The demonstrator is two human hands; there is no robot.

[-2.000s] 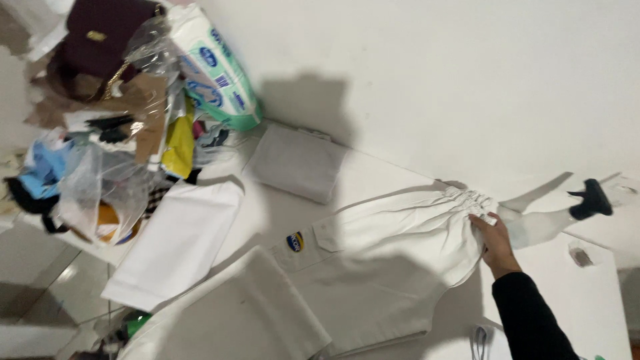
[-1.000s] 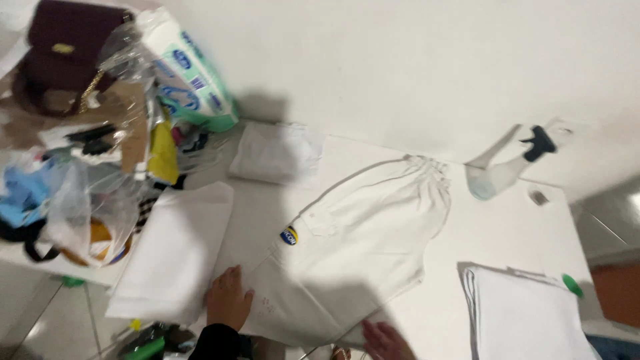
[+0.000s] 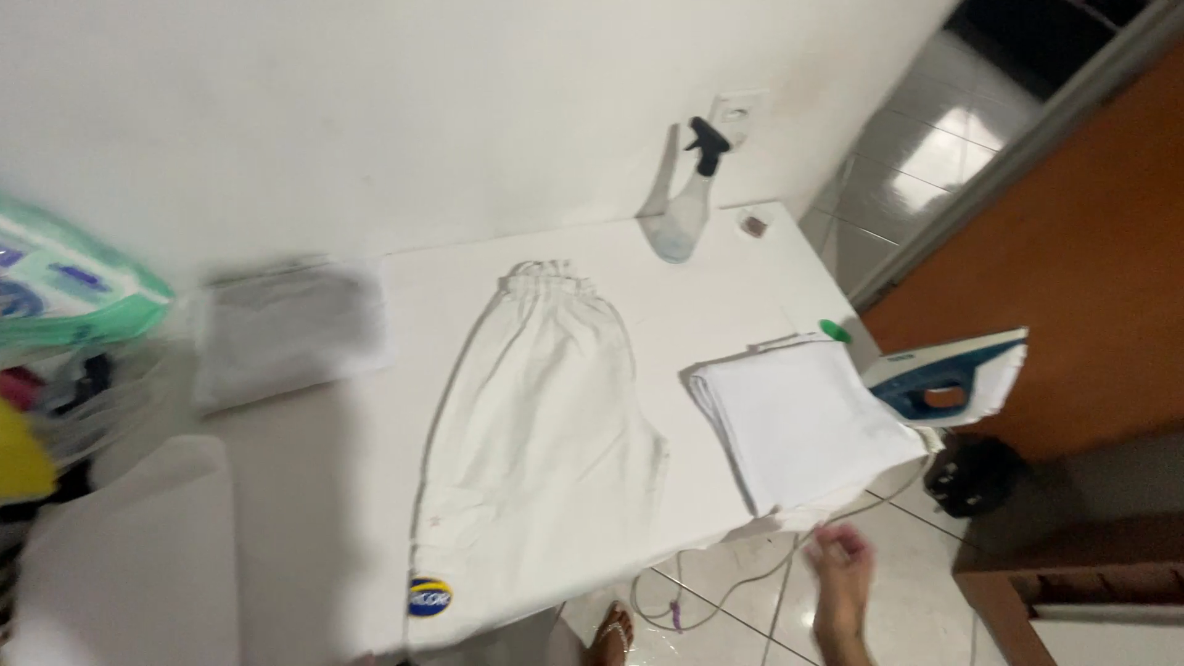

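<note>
White trousers (image 3: 546, 416) with a gathered elastic waist lie flat on the white table (image 3: 370, 518), waist end toward the wall. They bear a round blue and yellow patch. My right hand (image 3: 842, 564), blurred, is in the air past the near table edge, below the folded white cloth (image 3: 805, 421), with nothing seen in it. A clothes iron (image 3: 957, 379), blue and white, is at the table's right end beside that cloth, its cord hanging to the floor. Of my left hand (image 3: 366, 659) only a sliver shows at the bottom edge; its fingers are hidden.
A spray bottle (image 3: 684, 217) stands by the wall near a socket. A folded grey-white cloth (image 3: 291, 333) and a white sheet-like piece (image 3: 139, 555) lie left, beside a plastic-wrapped pack (image 3: 74, 287). A green object (image 3: 834, 330) lies near the right edge. A foot (image 3: 612, 634) shows below.
The view has swung right, bringing the iron into sight. My right hand has moved from the trousers' near edge to beyond the table edge by the folded cloth. My left hand has nearly left the view.
</note>
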